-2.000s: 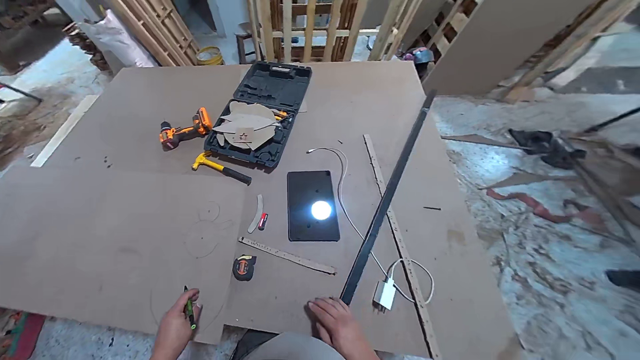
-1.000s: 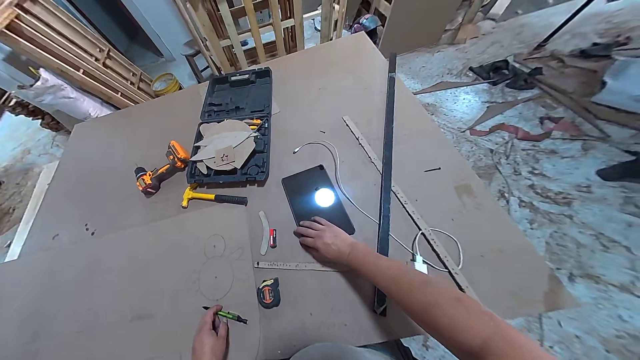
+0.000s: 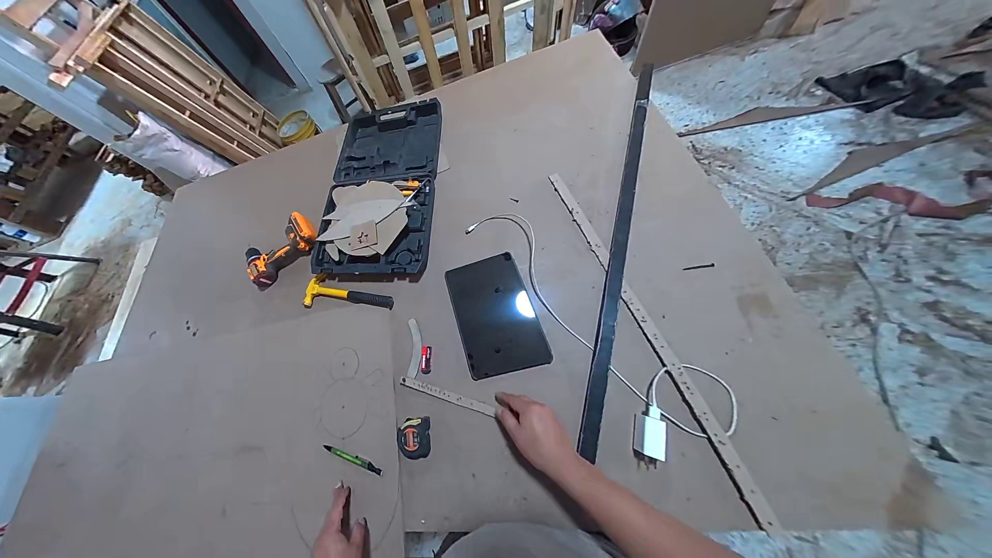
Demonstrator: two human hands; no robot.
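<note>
My right hand [image 3: 535, 430] reaches across the brown board, its fingertips touching the right end of a short perforated strip [image 3: 446, 396]. My left hand [image 3: 341, 531] rests at the bottom on the board with drawn pencil circles [image 3: 343, 407], fingers apart and empty. Just above it lies a green pen [image 3: 353, 459]. A tape measure [image 3: 414, 438] sits between the hands. Beyond my right hand is a black tablet [image 3: 498, 316] reflecting a bright light. A small red object [image 3: 426, 359] and a curved pale strip [image 3: 415, 349] lie left of the tablet.
Farther back are a claw hammer [image 3: 349, 296], an orange cordless drill [image 3: 280, 249] and an open tool case [image 3: 422, 232] holding cut pieces. A long dark metal bar [image 3: 618, 271] crosses a long perforated strip [image 3: 659, 341] and a white cable. The white charger [image 3: 649, 436] lies at right.
The green pen has left my left hand and lies on the board. My right hand has moved from the tablet to the short strip. The tablet stands tilted the same way as one second ago.
</note>
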